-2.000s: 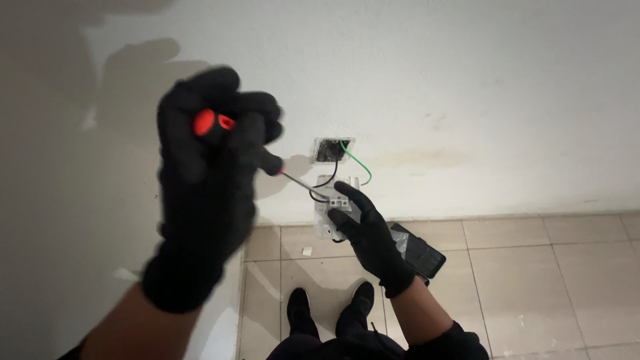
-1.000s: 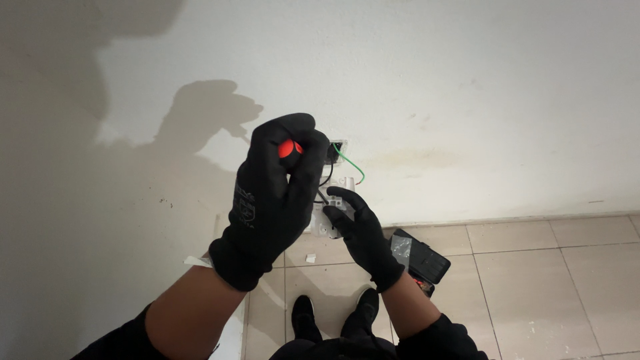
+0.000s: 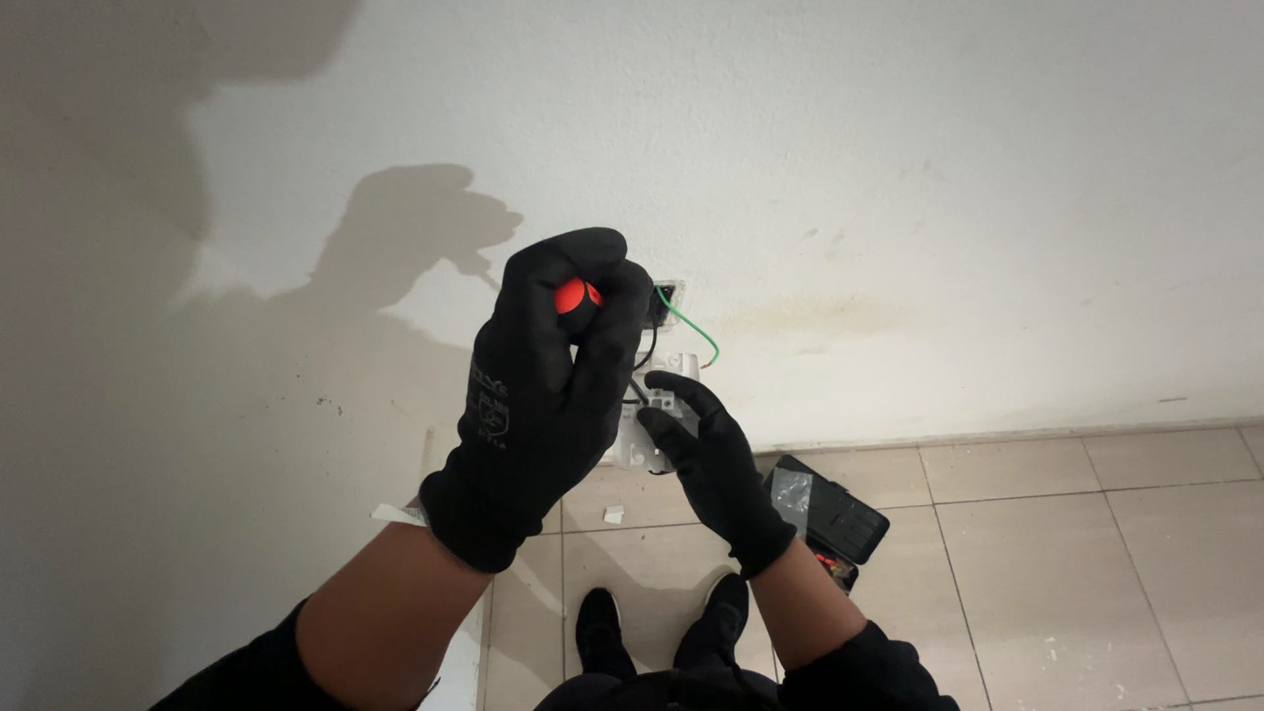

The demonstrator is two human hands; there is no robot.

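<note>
My left hand [image 3: 538,395], in a black glove, is closed around a screwdriver [image 3: 573,298] with a red and black handle. Its shaft is mostly hidden; the lower end shows at the terminals of a white electrical wall fitting [image 3: 647,452]. My gloved right hand [image 3: 726,474] grips that fitting from the right, thumb and forefinger at its terminal part. Just above, a recessed wall box [image 3: 664,296] opens in the wall. A black wire [image 3: 652,348] runs from the box down to the fitting. A green wire [image 3: 703,334] curves out of the box, its end free.
An open black plastic case [image 3: 839,509] lies on the tiled floor by the wall, with a clear plastic bag [image 3: 792,499] on it. A small white scrap [image 3: 613,514] lies on a tile. My black shoes [image 3: 598,627] are below. Another wall surface is at the left.
My left hand with the screwdriver has moved right and down from its place two seconds ago, closer to the fitting. My right hand still holds the fitting.
</note>
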